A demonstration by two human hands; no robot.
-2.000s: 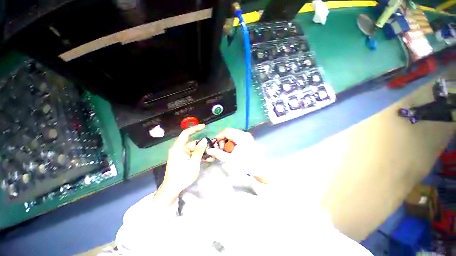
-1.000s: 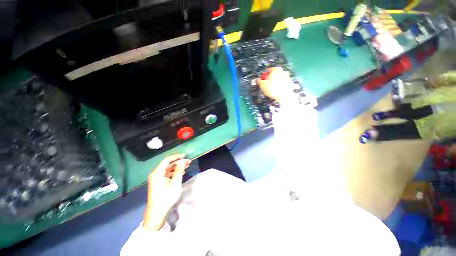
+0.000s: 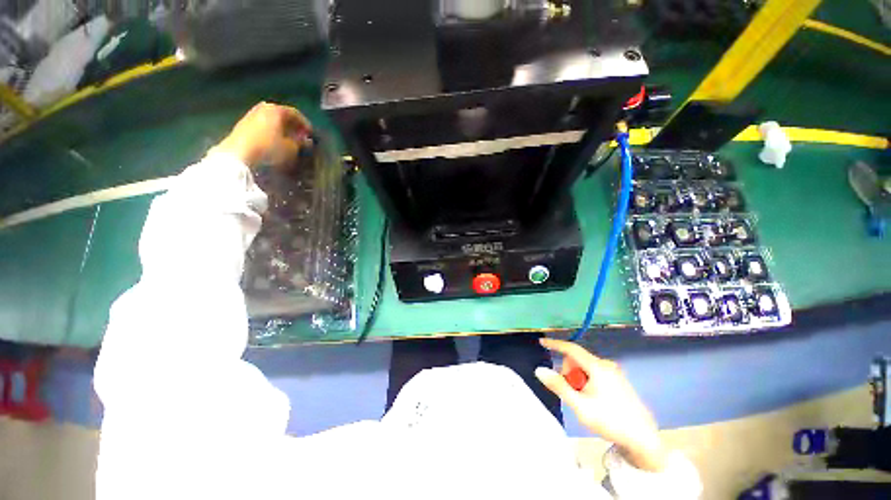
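My left hand [image 3: 269, 135] is at the far end of the left blister tray [image 3: 293, 244], its fingers bent down at the tray's back edge; whether it holds a part cannot be seen. My right hand [image 3: 604, 395] is in front of the bench edge, below the press, with the red-handled tool [image 3: 575, 377] held in it; thumb and index finger are apart. The right blister tray [image 3: 718, 309] holds rows of black parts with round pale centres.
The black press [image 3: 488, 225] stands between the trays, with a white button [image 3: 433, 283], red button [image 3: 486, 284] and green-ringed button [image 3: 538, 274]. A blue hose [image 3: 615, 225] runs on its right, a black cable [image 3: 378, 283] on its left. White tissue [image 3: 774, 144] lies at back right.
The view has turned left. My left hand has moved from before the press to the left tray's far end. My right hand has come back from the right tray to the bench front, with the red-handled tool.
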